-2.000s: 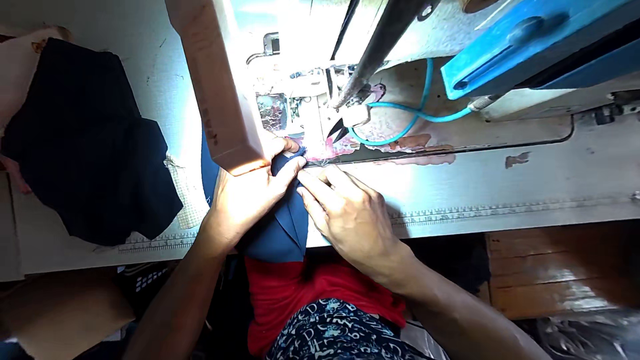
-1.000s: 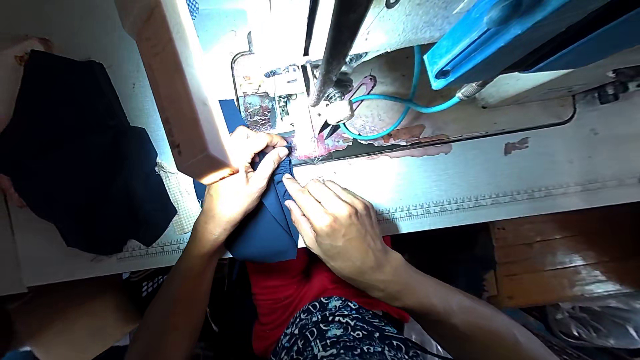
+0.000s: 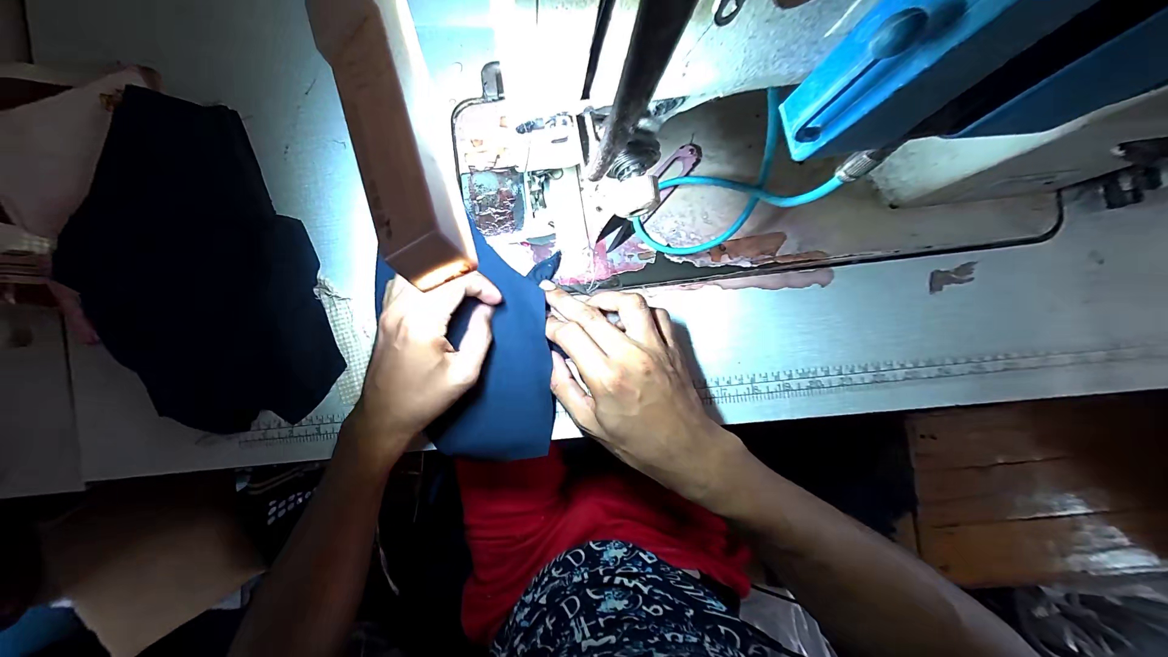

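A navy blue fabric piece [image 3: 511, 383] lies at the front edge of the sewing machine table, just in front of the machine's needle area. My left hand [image 3: 420, 351] rests on its left side, thumb and forefinger bent against the cloth; whether they pinch it is unclear. At the cloth's right edge, my right hand [image 3: 630, 374] has its fingertips on a small folded navy flap [image 3: 546, 267]. The metal needle plate and feed area [image 3: 543, 192] are beyond the fabric, brightly lit. A pair of thread snips [image 3: 675, 164] with dark blades lies right of the needle.
Dark fabric [image 3: 192, 265] is heaped at the left of the table. A beige lamp-like arm [image 3: 388, 146] hangs over my left hand. A turquoise air hose [image 3: 771, 196] curves beside a blue machine part [image 3: 876, 64]. A printed ruler strip [image 3: 821, 374] runs along the front edge.
The navy cloth, bunched between both hands before, now lies flatter and wider. My left hand has moved away from the fingers of my right, leaving a stretch of cloth between them.
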